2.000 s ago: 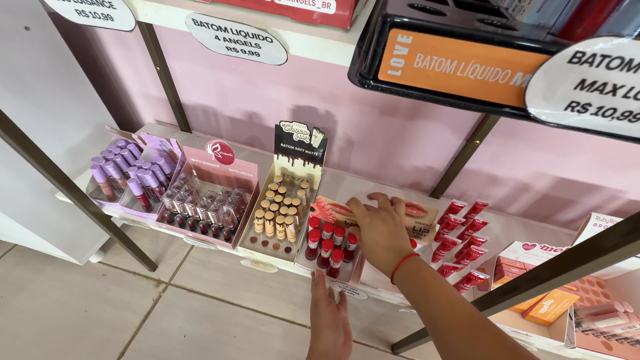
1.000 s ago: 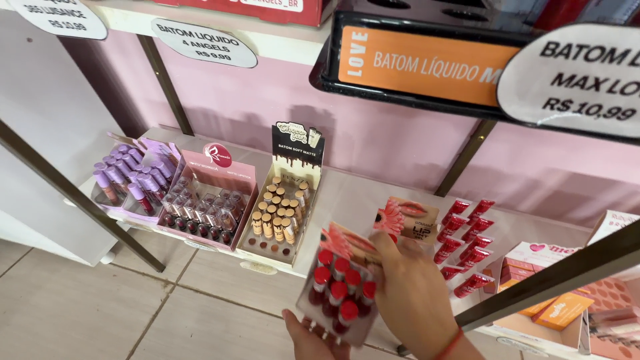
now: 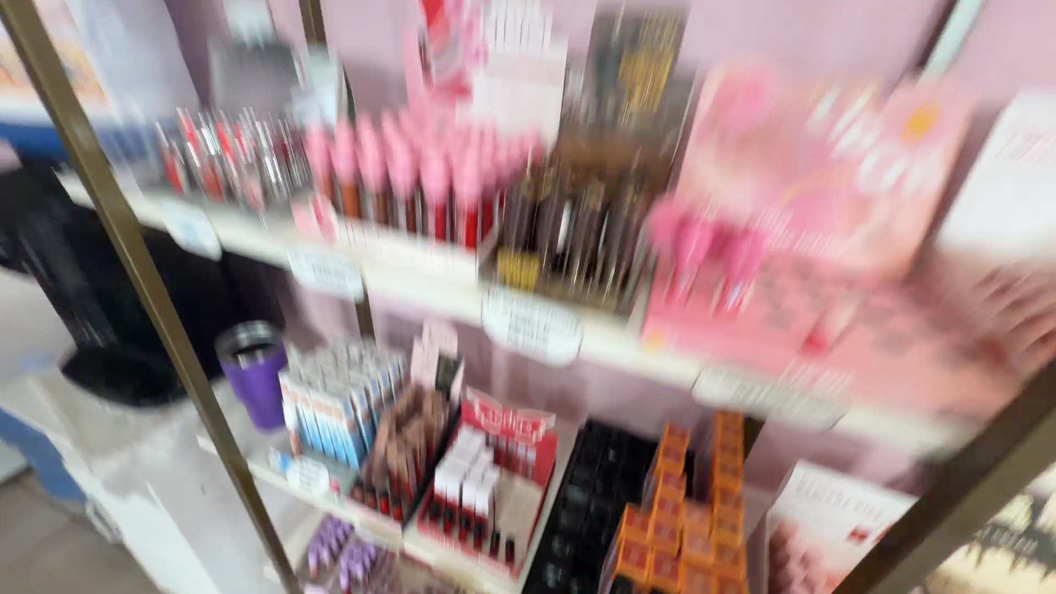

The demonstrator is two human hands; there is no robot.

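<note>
Neither my left hand nor my right hand shows in the head view, which is blurred by motion. Cosmetic displays fill the shelves. On the upper shelf stand pink-capped lip gloss tubes point(image 3: 412, 177), dark tubes point(image 3: 577, 231) in a brown display box, and a pink floral display box point(image 3: 808, 190) with a few pink-topped items point(image 3: 709, 256). Below them are a box of blue and white tubes point(image 3: 334, 404), a red display box point(image 3: 511, 445) with white-capped lipsticks point(image 3: 468, 478), a black rack point(image 3: 582, 495) and stacked orange boxes point(image 3: 685, 528).
A metal shelf post point(image 3: 148, 280) slants down the left side, and another point(image 3: 957, 487) crosses the lower right. A purple tumbler point(image 3: 256, 379) stands beside the blue and white tubes. The upper shelf's edge point(image 3: 421, 285) carries oval labels. Purple-capped tubes point(image 3: 342, 553) are visible lower down.
The view has swung up to higher shelves. Both hands have left it; a second ago they were at a small display of red-capped tubes, lifted off the low shelf.
</note>
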